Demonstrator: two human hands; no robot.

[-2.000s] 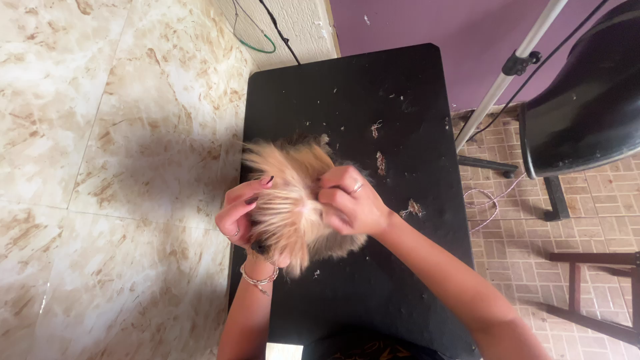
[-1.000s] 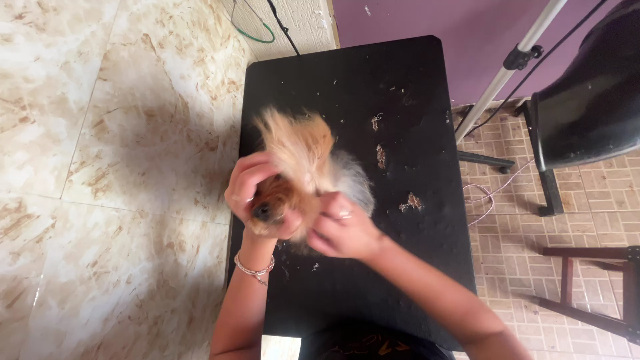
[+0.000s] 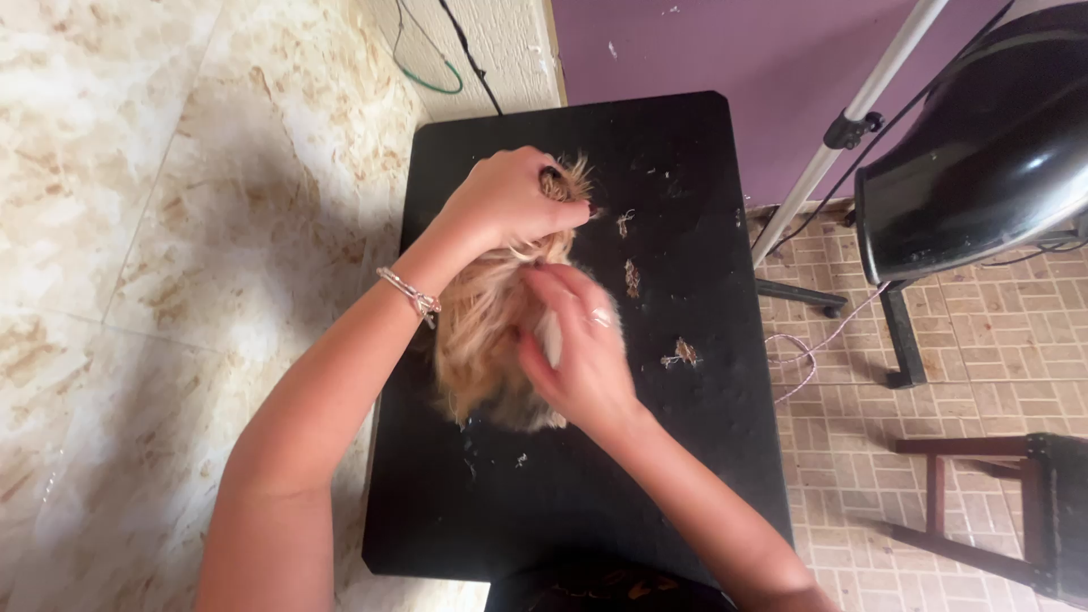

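Observation:
A small long-haired dog [image 3: 480, 331] with tan and grey fur is on a black table [image 3: 544, 510]. My left hand [image 3: 523, 195], with a bracelet at the wrist, is closed around the dog's muzzle at the far side, and tan fur sticks out past the fingers. My right hand [image 3: 578, 340], wearing a ring, touches the fur just nearer to me, fingers bent and slightly blurred; whether it grips any hair I cannot tell. The dog's face is mostly hidden by my left hand.
Tufts of loose hair [image 3: 631, 278] lie on the table's right part. Right of the table are a metal pole stand [image 3: 884, 76], a black curved appliance [image 3: 960, 170] and a stool [image 3: 977, 446]. A marbled tile wall [image 3: 110, 212] borders the left, a purple wall [image 3: 680, 51] the far side.
My left hand has moved from the near left side of the dog's head to the far side. The dog's head has turned away from me, and its face no longer shows.

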